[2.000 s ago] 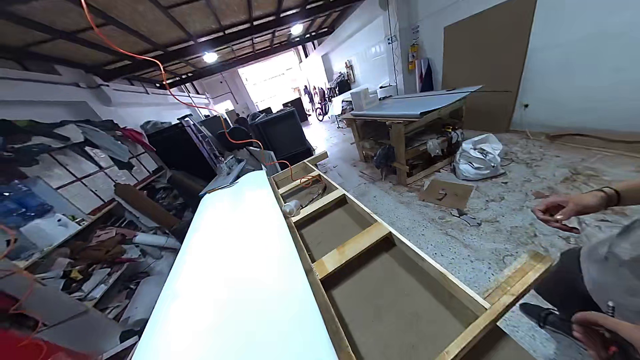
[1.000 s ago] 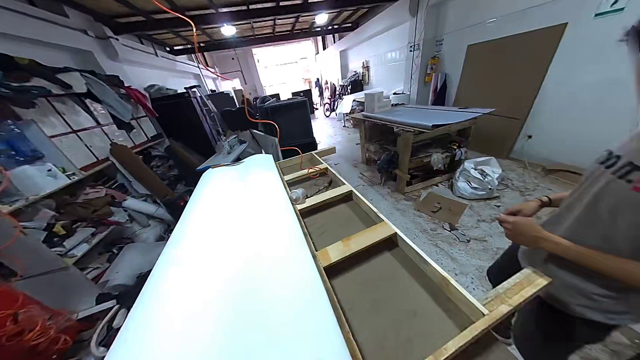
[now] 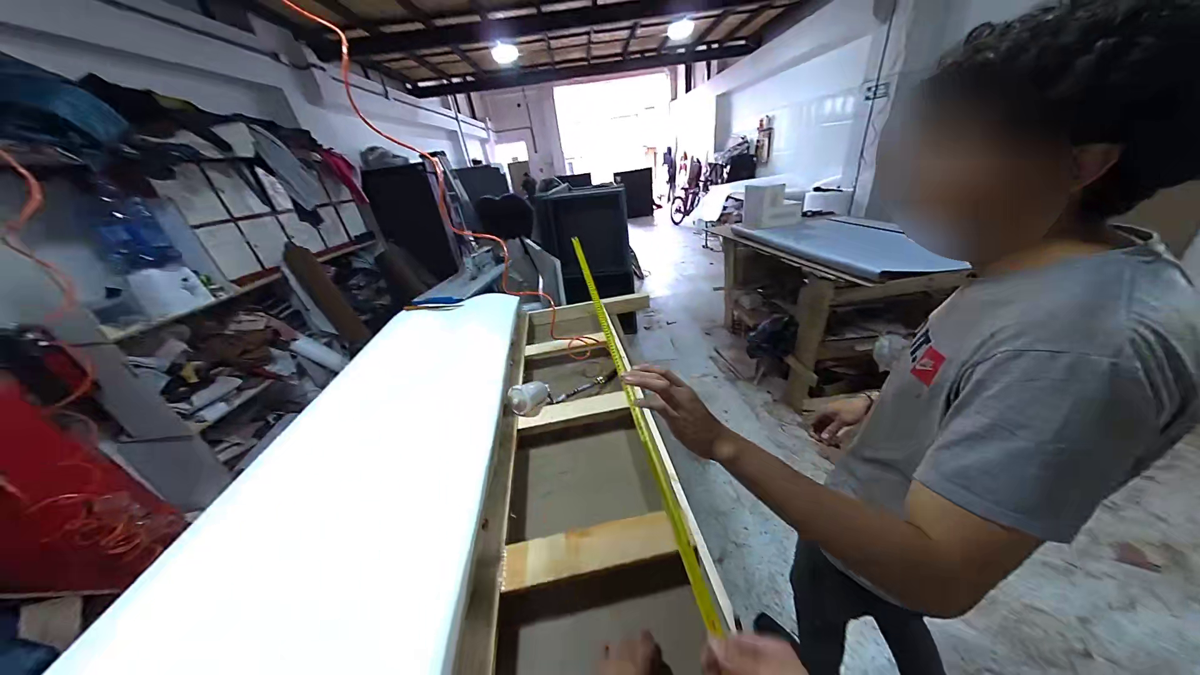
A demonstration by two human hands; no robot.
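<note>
A yellow measuring tape [image 3: 653,459] runs lengthwise along the right rail of a wooden frame [image 3: 591,551]. At the bottom edge, my right hand [image 3: 757,654] holds the near end of the tape. My left hand [image 3: 636,654] is low over the frame, just left of it, blurred and mostly cut off, so its hold cannot be told. A co-worker's hand [image 3: 680,410] is at the tape farther along. Beside the frame on the left lies a long white padded panel [image 3: 375,469]. A clear plastic cup-like container [image 3: 530,398] and an air tool [image 3: 591,386] rest in the frame.
The co-worker [image 3: 1022,375] stands close on the right. Behind is a wooden workbench [image 3: 811,319] with grey sheet material [image 3: 844,246]. An orange hose [image 3: 434,169] hangs down to the frame. Cluttered shelves [image 3: 234,394] line the left.
The yellow tape now lies extended along the frame; neither earlier frame shows it. The co-worker has come closer on the right, with one hand out to the tape. My hands have come into view.
</note>
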